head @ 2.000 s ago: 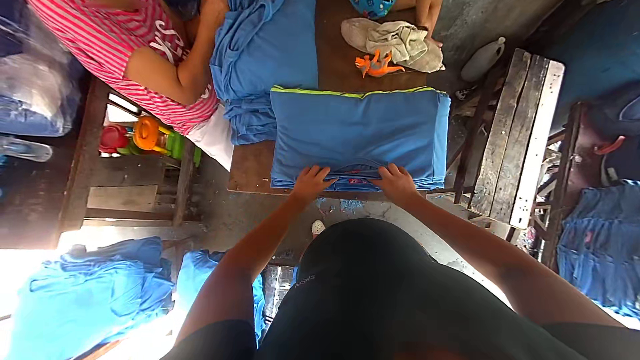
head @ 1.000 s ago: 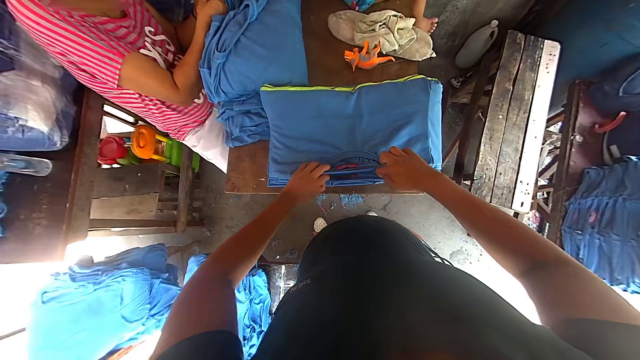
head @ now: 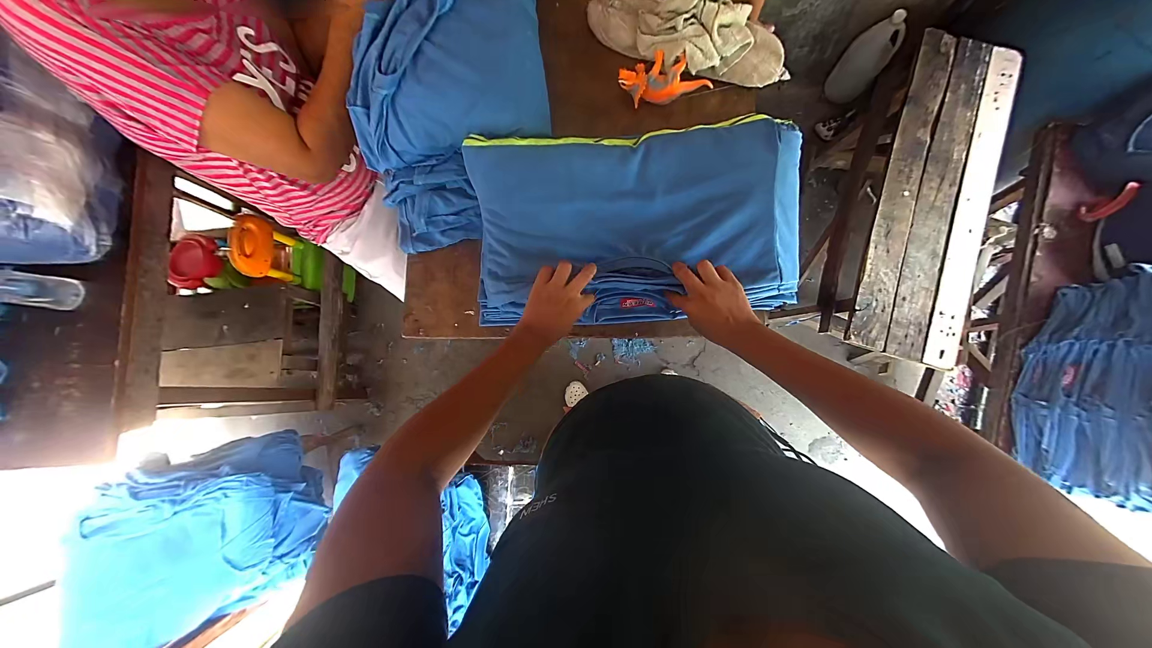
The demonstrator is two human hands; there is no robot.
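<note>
A stack of folded blue shirts (head: pixel 630 198) with a yellow-green strip along its far edge lies at the near edge of a brown wooden table (head: pixel 441 292). My left hand (head: pixel 556 297) rests on the stack's near edge, left of the top shirt's neckline (head: pixel 634 265). On the other side of that neckline lies my right hand (head: pixel 715 297), fingers on the cloth. A small red label shows inside the collar between them. Whether the fingertips pinch the fabric, I cannot tell. Loose blue garments (head: pixel 450 81) are heaped against the stack's left side.
A person in a pink striped shirt (head: pixel 162 99) is at the left, an arm by the heap. Beyond the stack lie an orange toy dinosaur (head: pixel 661 83) and a beige cloth (head: pixel 693 36). A wooden bench (head: pixel 927 198) stands right; more blue garments (head: pixel 198 531) lie lower left.
My hands have shifted slightly along the stack's near edge, around the neckline. The collar with its red label shows more plainly than two seconds ago.
</note>
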